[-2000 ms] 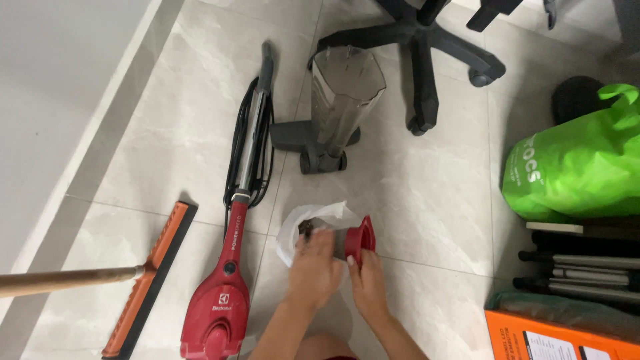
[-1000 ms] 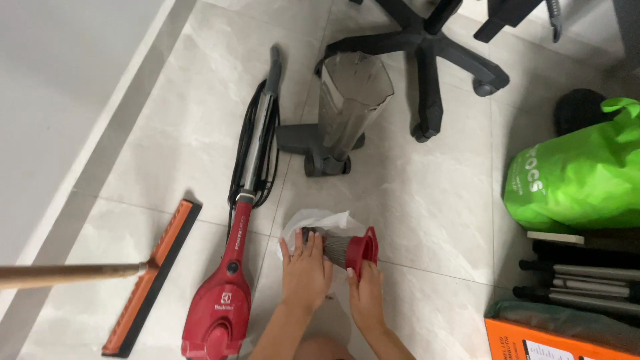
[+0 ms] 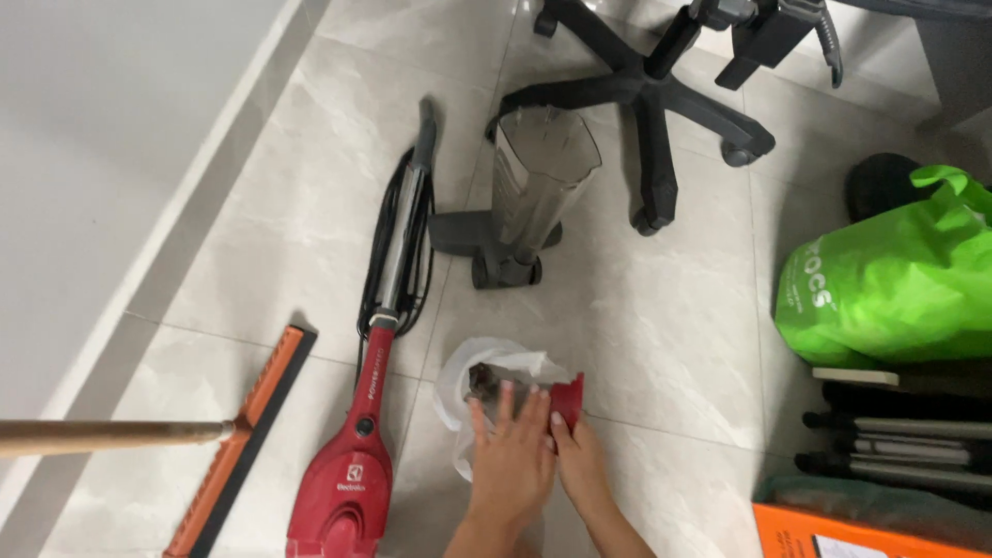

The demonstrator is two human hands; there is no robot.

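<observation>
My right hand grips the red rim of a vacuum filter, which lies sideways over a white plastic bag. Against the filter's grey body rests my left hand, its fingers spread. A clump of dark dust sits at the filter's far end, above the bag. To the left lies the red Electrolux stick vacuum body with its black cord wound along the handle. The clear dust container with the dark floor head stands beyond the bag.
An orange floor squeegee with a wooden handle lies at left by the wall. A black chair base is at the top. On the right are a green bag, folded metal-legged items and an orange box.
The filter has turned, so its red rim now shows from the side. My left hand has shifted along its body, with the fingers over it.
</observation>
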